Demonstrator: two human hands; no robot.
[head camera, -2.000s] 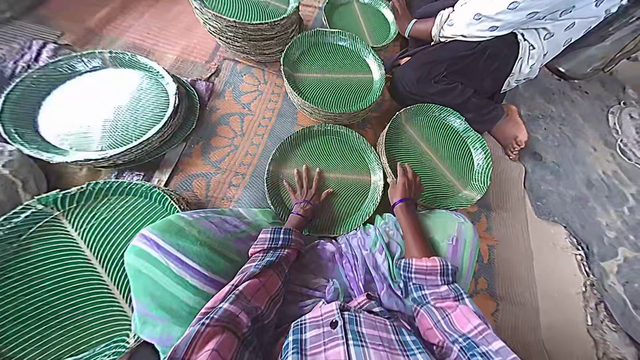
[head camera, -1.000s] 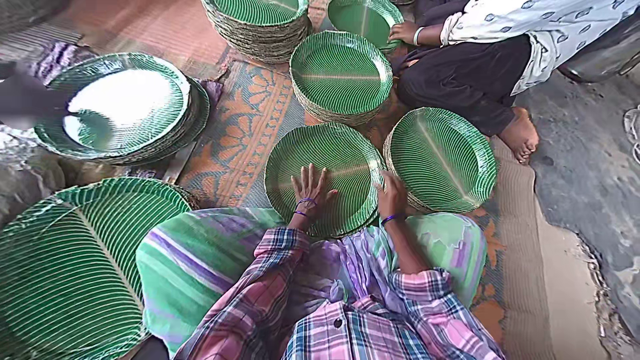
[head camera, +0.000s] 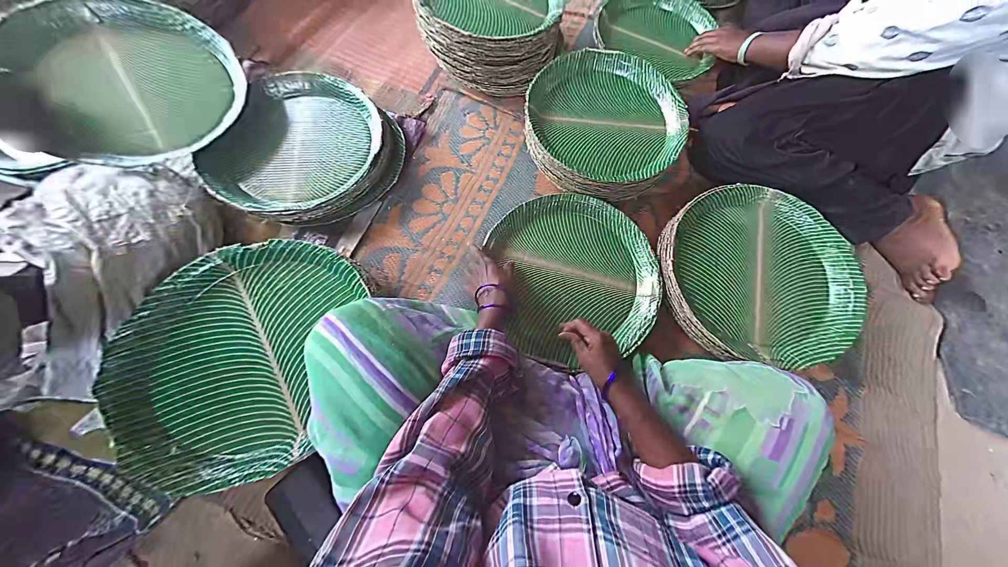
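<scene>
A round green plate with a leaf pattern (head camera: 579, 268) lies before me at my lap. My left hand (head camera: 490, 283), blurred and wearing thin bangles, is at the plate's left rim; its grip does not show clearly. My right hand (head camera: 591, 346) has bent fingers over the plate's near edge, and whether it grips the rim cannot be told. A stack of like plates (head camera: 764, 276) stands tilted just to the right. Beyond my plate is another stack (head camera: 606, 122). The large green leaf-pattern plate (head camera: 220, 362) lies left of my knee.
A tall plate stack (head camera: 488, 47) stands at the back. Another stack (head camera: 299, 150) is at the left, with a blurred large plate (head camera: 118, 87) beside it. Across from me sits a person, whose hand (head camera: 720, 43) touches a green plate (head camera: 654, 35). A patterned mat (head camera: 449, 197) covers the floor.
My left hand has moved from the plate's middle to its left rim. The plate's midrib line now slants differently. A large plate has appeared at the upper left.
</scene>
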